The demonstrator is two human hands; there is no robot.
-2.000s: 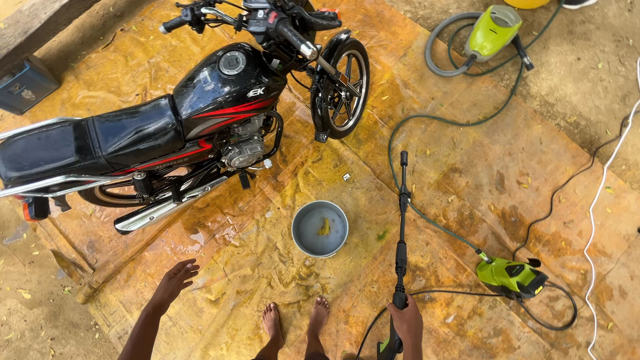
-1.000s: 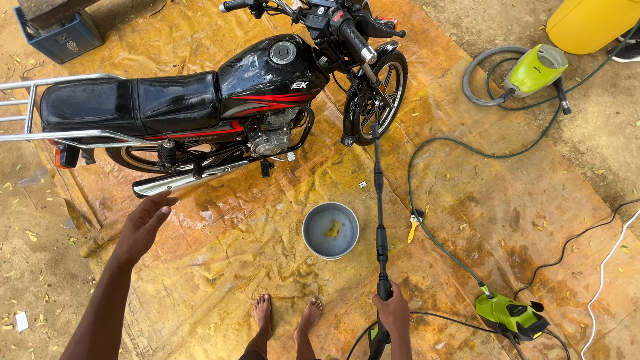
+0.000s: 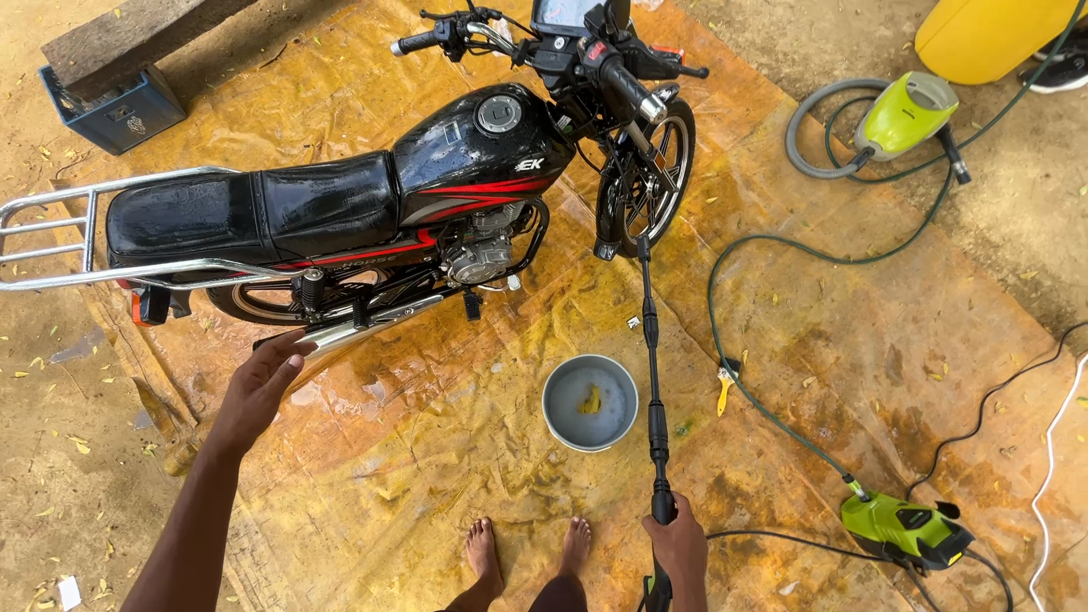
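Observation:
My right hand (image 3: 680, 544) grips the black pressure washer lance (image 3: 653, 382) by its lower part. The lance's tip lies in the picture just below the front wheel (image 3: 671, 183) of a wet black motorcycle (image 3: 340, 200) with red stripes. Nothing is in my left hand (image 3: 265, 387), which is raised with its fingers apart near the chrome exhaust pipe (image 3: 374, 327); whether it touches the pipe cannot be told. A grey bucket (image 3: 631, 399) holding cloudy liquid and something yellow stands left of the lance. The green pressure washer (image 3: 905, 531) is at the lower right.
A brush (image 3: 725, 387) lies beside the green hose (image 3: 714, 297) on the orange tarpaulin (image 3: 816, 357). A green-and-grey vacuum-like device (image 3: 905, 123) and a yellow container (image 3: 990, 38) are at the upper right. A blue crate (image 3: 127, 119) sits under a beam (image 3: 140, 42). Black and white cables run at right.
The lance has swung from pointing up past the bucket's right to pointing slightly left, toward the front wheel. My left hand has moved nearer the exhaust in the picture. The view has shifted.

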